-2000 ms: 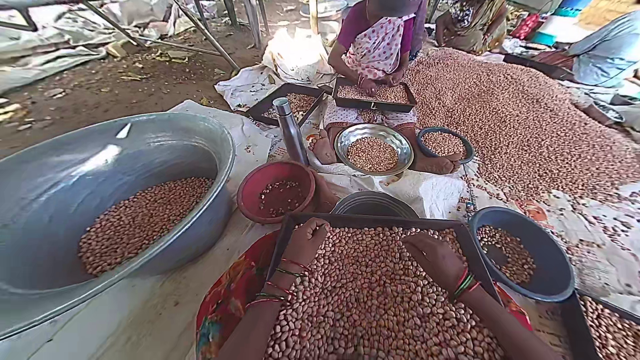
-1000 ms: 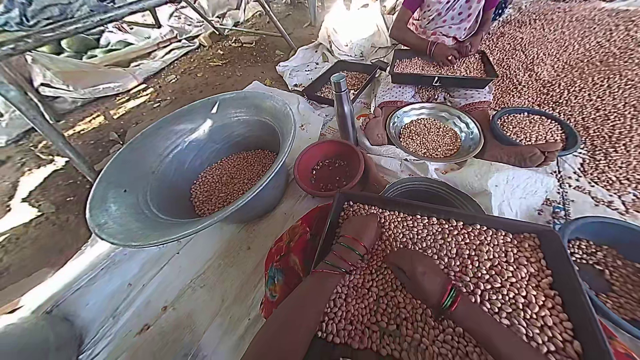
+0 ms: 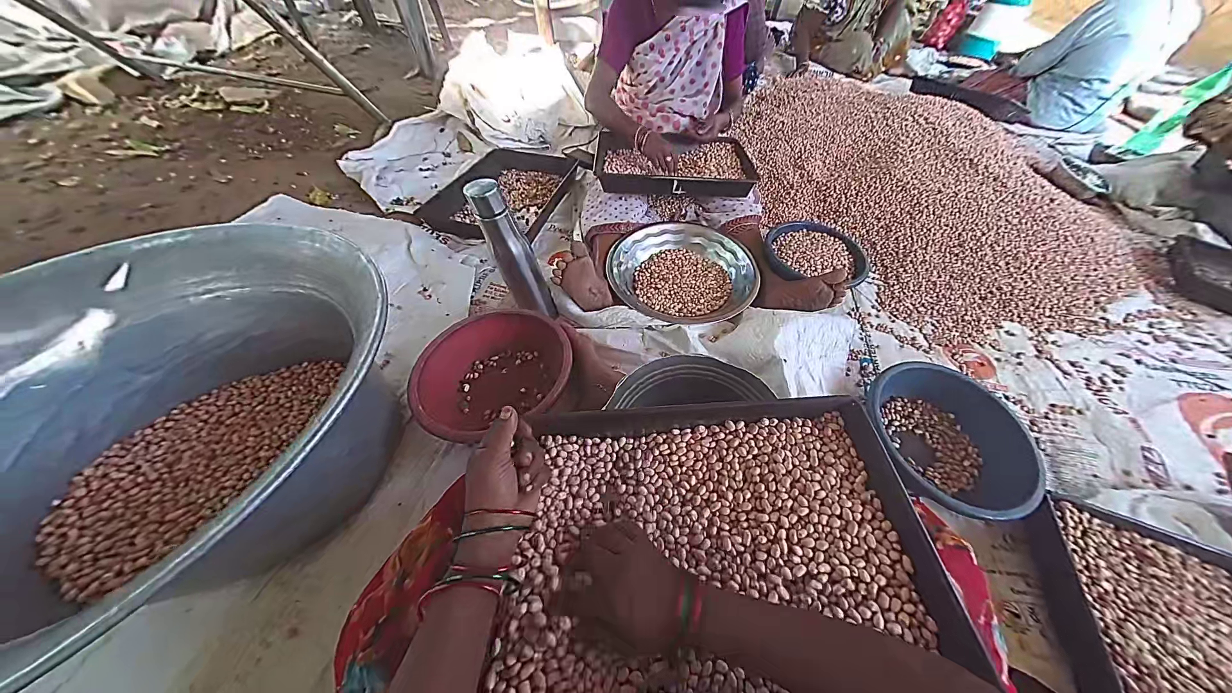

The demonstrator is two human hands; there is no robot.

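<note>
A dark rectangular tray [image 3: 881,452] full of shelled nuts [image 3: 751,491], pinkish-brown and peanut-like, lies in front of me. My left hand [image 3: 505,467] is at the tray's far left corner, fingers curled and thumb raised; whether it holds a nut is hidden. My right hand [image 3: 626,587], palm down and somewhat blurred, touches the nuts in the left half of the tray. Its fingertips are hidden. Just beyond my left hand stands a red bowl [image 3: 428,371] with a few dark pieces inside. A dark ribbed basin [image 3: 688,380] is behind the tray.
A large metal tub [image 3: 371,318] with nuts stands left. A steel bottle [image 3: 515,255], a steel bowl [image 3: 746,279] and a blue-grey basin [image 3: 1020,462] surround the tray. Another tray [image 3: 1068,587] is at right. Opposite, a person works over a tray [image 3: 674,183] beside a large nut heap [image 3: 924,202].
My left hand has moved from over the nuts to the tray's far left corner. My right hand stays low over the nuts. The view has swung left and back.
</note>
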